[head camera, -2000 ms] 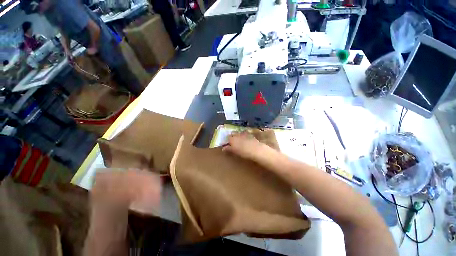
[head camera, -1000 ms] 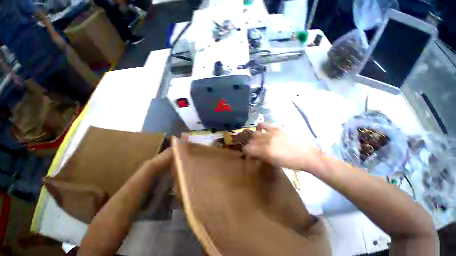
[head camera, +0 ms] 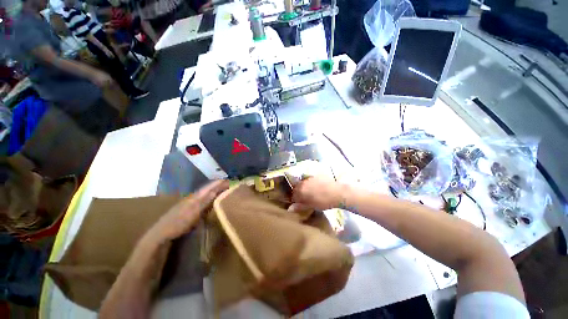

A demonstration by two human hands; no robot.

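A brown bag body (head camera: 293, 249) with a paler tan edge binding lies in front of the pattern sewing machine head (head camera: 235, 144), its top edge at the yellow brass-coloured clamp (head camera: 264, 183). My right hand (head camera: 317, 193) holds the bag's edge just right of the clamp, fingers bent; whether it also pinches a small part cannot be seen. My left hand (head camera: 202, 202) lies at the bag's left edge, slightly blurred, its fingertips near the clamp. The contact of its fingers with the cloth is partly hidden.
A waiting brown bag body (head camera: 112, 237) lies at the left. At the right are a bag of brassy hardware (head camera: 414, 163), a clear bag of silvery pieces (head camera: 507, 180), a black cable and a control panel (head camera: 420, 61). A person (head camera: 56, 68) stands at upper left.
The view has swung right. My left hand has come from the left to the bag's edge by the clamp. My right hand stays near the clamp, and the bag is more folded and bunched.
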